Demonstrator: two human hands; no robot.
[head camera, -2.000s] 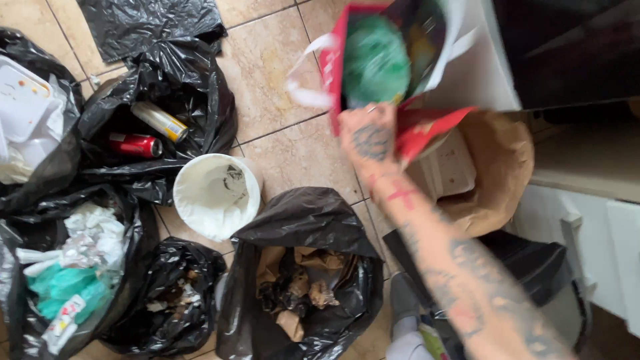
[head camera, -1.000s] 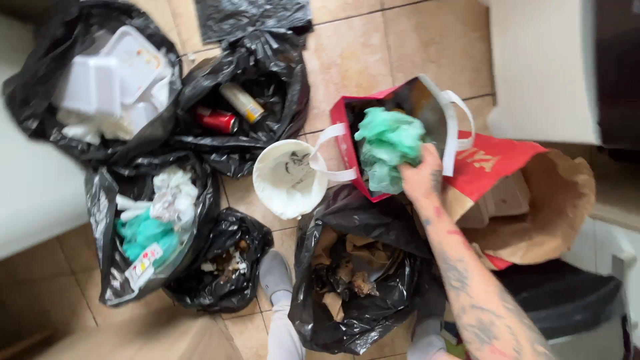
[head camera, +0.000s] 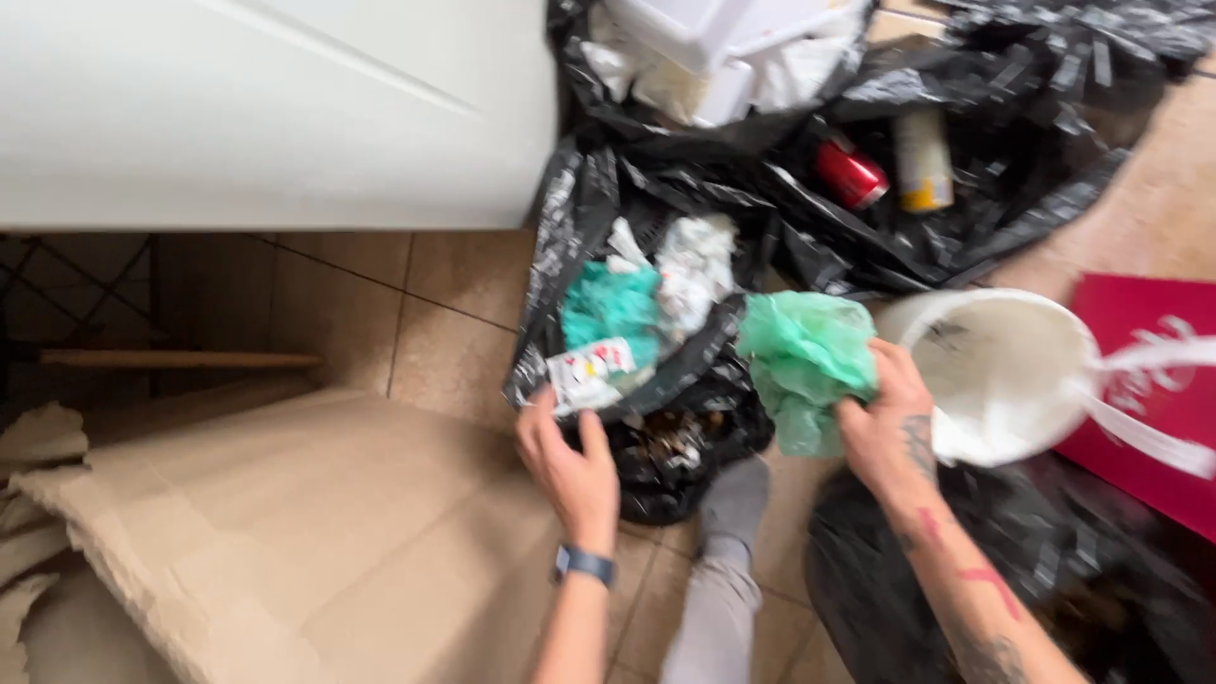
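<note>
My right hand (head camera: 883, 408) grips a crumpled green plastic bag (head camera: 807, 366), held between a black bag and a white bucket (head camera: 997, 375). My left hand (head camera: 575, 465), with a watch on the wrist, is at the lower rim of a black plastic bag (head camera: 546, 285); its fingers are apart, and whether they touch the rim I cannot tell. Inside that bag lie teal plastic film (head camera: 613, 304), crumpled white plastic (head camera: 696, 266) and a white wrapper (head camera: 589, 372) with coloured print. Below it, a smaller black bag (head camera: 665, 489) holds brown scraps.
Large cardboard (head camera: 313, 513) fills the lower left, under a white panel (head camera: 266, 114). At the top, black bags hold white foam containers (head camera: 684, 24), a red can (head camera: 850, 174) and a pale can (head camera: 921, 161). A magenta paper bag (head camera: 1149, 380) stands at right, above another black bag (head camera: 950, 560).
My right hand has lifted the green plastic out of the magenta bag and carried it left, past the white bucket. My left hand has come into view. The view has shifted left.
</note>
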